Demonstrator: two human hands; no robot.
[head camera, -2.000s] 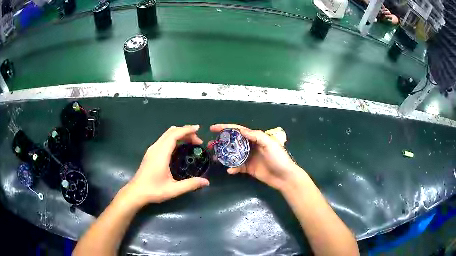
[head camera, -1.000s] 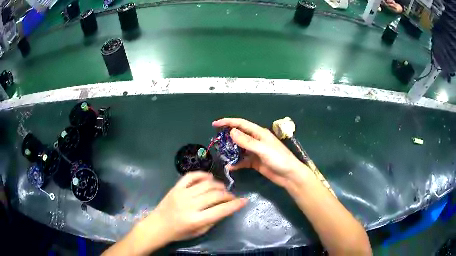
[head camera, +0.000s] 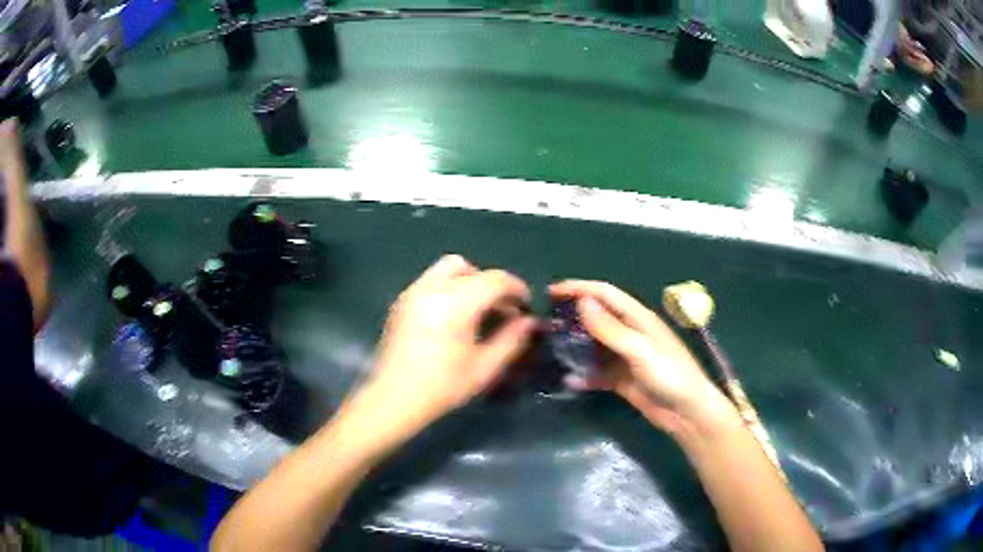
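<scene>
My right hand (head camera: 647, 356) holds the round blue-purple circuit board (head camera: 571, 336), which is tilted and blurred. My left hand (head camera: 453, 334) is beside it, thumb and fingers curled over a dark area. The black cylindrical housing (head camera: 522, 375) is mostly hidden behind my left hand and blurred, so its hold on it cannot be told. The wires between housing and board cannot be made out.
A mallet (head camera: 690, 305) lies right of my right hand. Several open housings (head camera: 253, 372) cluster at left, one board (head camera: 136, 347) among them. Black units (head camera: 280, 119) stand on the belt beyond the white strip (head camera: 485, 194). Another person's arm (head camera: 24, 232) reaches in at left.
My left hand has risen from in front of the housing to cover it. The view has shifted, so bench items appear further right. Another person's arm has entered at left.
</scene>
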